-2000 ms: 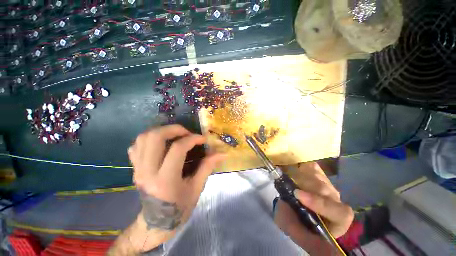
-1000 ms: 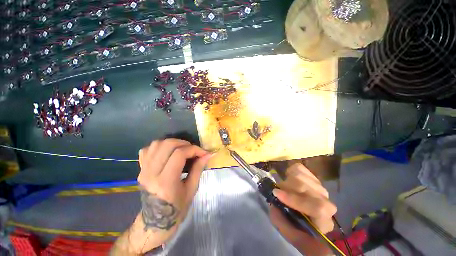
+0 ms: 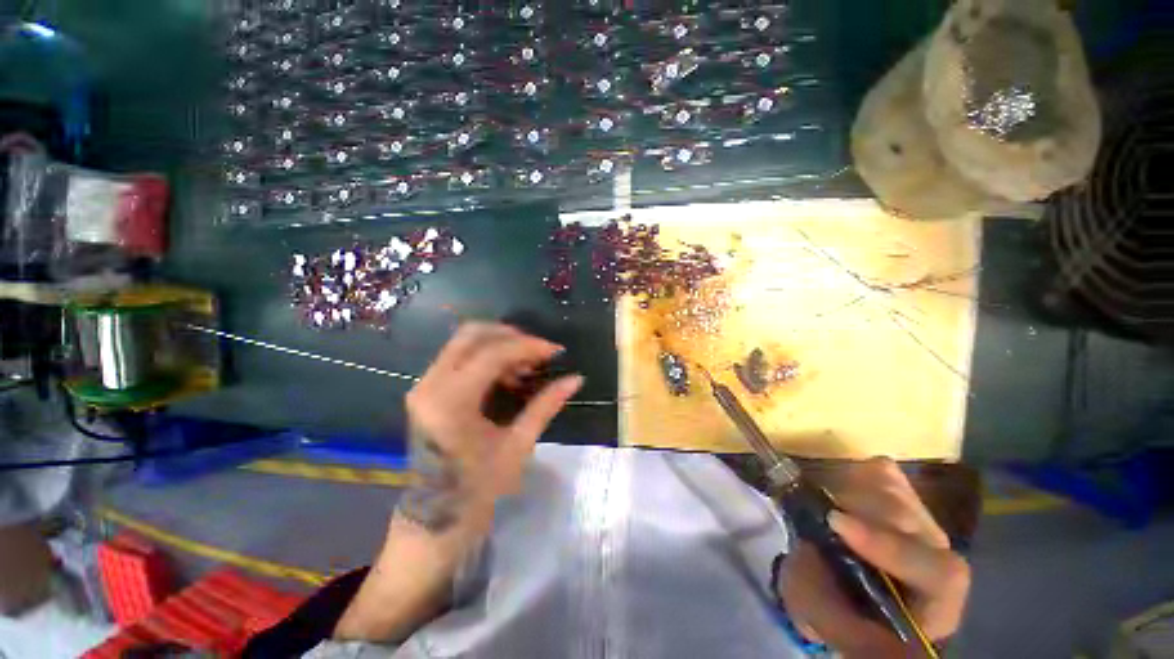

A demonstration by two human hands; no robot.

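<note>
A small dark circuit board [image 3: 675,373] with a pale centre lies on the stained yellow work board [image 3: 888,386]. My right hand [image 3: 888,554] holds the soldering iron [image 3: 824,521] by its black handle. The iron's tip is just right of the small board; contact is unclear. My left hand [image 3: 476,406] is left of the yellow board, its thumb and forefinger apart. The solder wire [image 3: 303,350] runs from the left into this hand, and a faint length shows past the thumb. How the other fingers grip it is hidden. Small dark pieces [image 3: 753,371] lie right of the board.
Dark red-black parts [image 3: 650,264] lie at the yellow board's upper left, white-faced parts [image 3: 367,277] farther left. A board array [image 3: 515,116] spans the back. A solder reel [image 3: 119,350] stands left. A tan container [image 3: 1011,116] and a fan [image 3: 1127,219] are right.
The view has shifted left, bringing the reel into sight. My left thumb and forefinger have parted and moved back from the yellow board. The iron tip has moved from the small board's near end to its right side.
</note>
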